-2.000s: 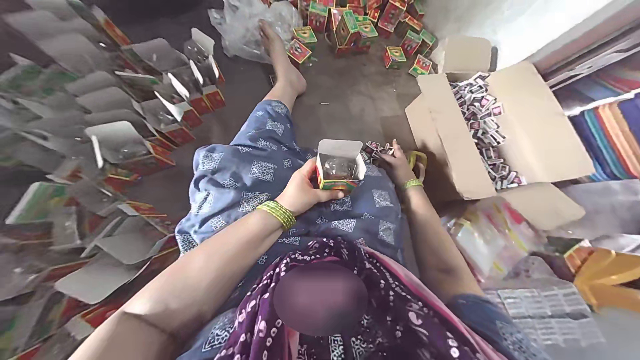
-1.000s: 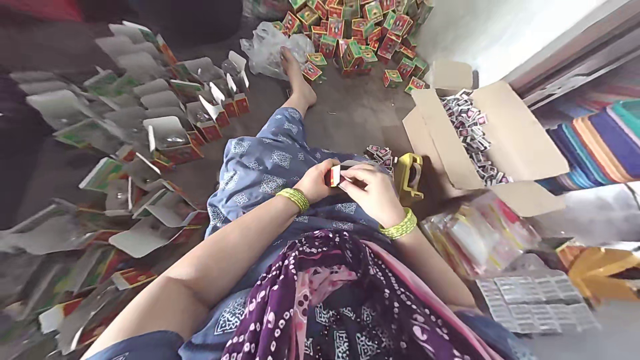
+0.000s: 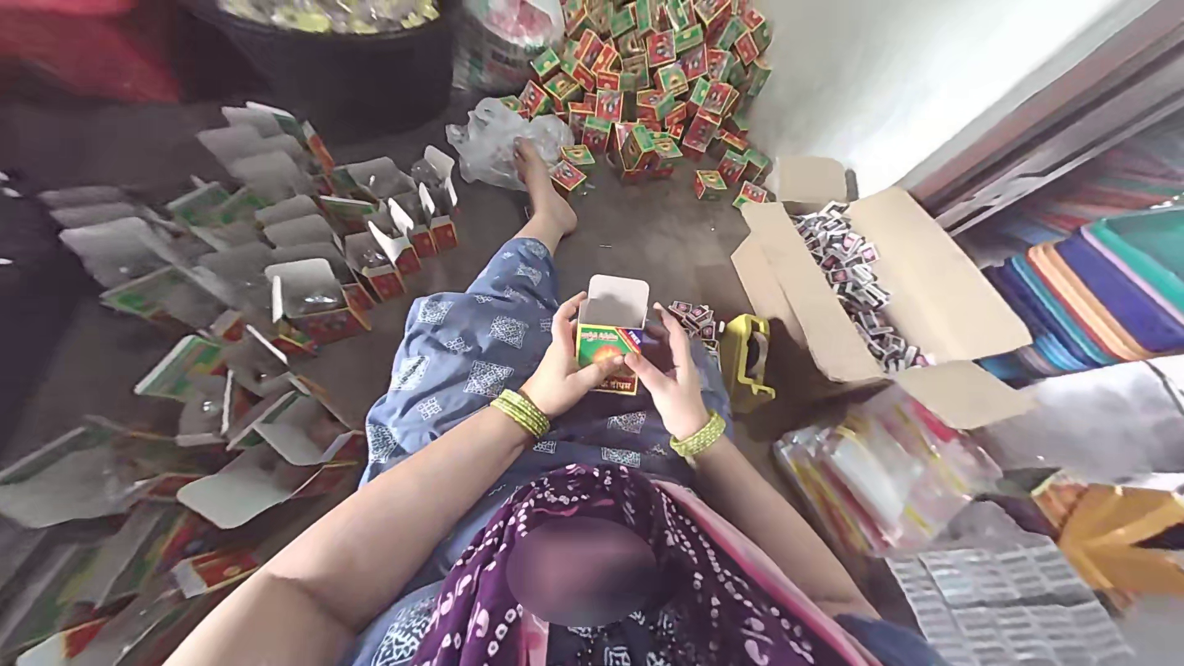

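A small green and red printed cardboard box (image 3: pixel 606 350) is upright above my lap, its pale top flap raised. My left hand (image 3: pixel 559 370) grips its left side, thumb across the front. My right hand (image 3: pixel 673 381) holds the lower right edge with the thumb and fingers. What the box contains is hidden from this angle. Just beyond my right hand, a pile of small printed packets (image 3: pixel 694 319) lies at the edge of my lap, beside a yellow tape dispenser (image 3: pixel 747 361).
Many open-flap boxes (image 3: pixel 310 287) stand on the floor at left. Closed boxes (image 3: pixel 647 83) are heaped ahead, near a clear plastic bag (image 3: pixel 495 139). At right are a carton (image 3: pixel 925 268) of small packets, plastic packages (image 3: pixel 888 462) and folded colourful cloths (image 3: pixel 1091 287). A dark tub (image 3: pixel 342 74) stands back left.
Both hands have come from close together to opposite sides of the box, which now shows its printed front and raised flap. Two seconds ago, my right hand was at the packets.
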